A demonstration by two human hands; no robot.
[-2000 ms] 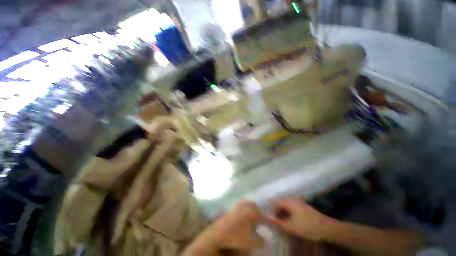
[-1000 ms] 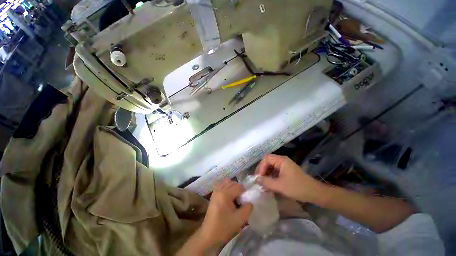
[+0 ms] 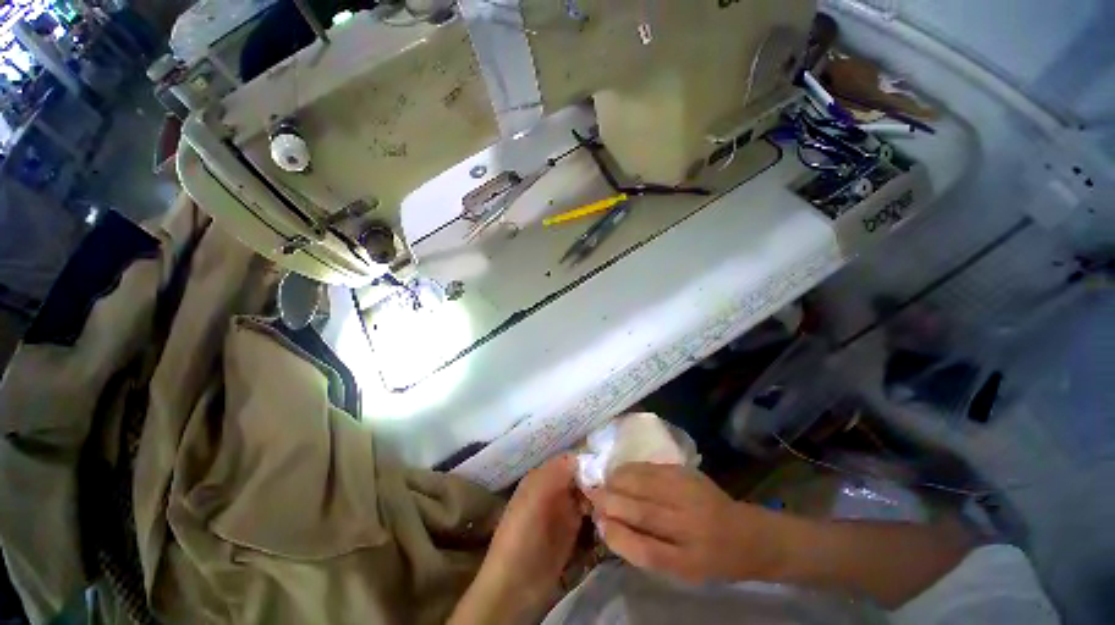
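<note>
A whitish crumpled thing, perhaps a small plastic bag (image 3: 638, 442), is between my hands just in front of the table's front edge. My left hand (image 3: 538, 525) grips its left end with bent fingers. My right hand (image 3: 691, 523) lies over its lower part, fingers pointing left and closed on it. The fingertips of both hands meet, and what is inside the bag cannot be made out. A khaki coat (image 3: 294, 452) with a black panel (image 3: 95, 278) hangs in folds at the left, beside the machine.
The cream sewing machine (image 3: 404, 110) stands behind the white table (image 3: 636, 336), its lamp lighting the needle area. A yellow-handled tool (image 3: 585, 210) and a slim dark tool (image 3: 594, 234) lie on the bed. A tool tray (image 3: 856, 183) is at the right.
The view has steadied. Since a second ago the whitish bag has swung from hanging below my hands to above them, and my right hand has moved down over it.
</note>
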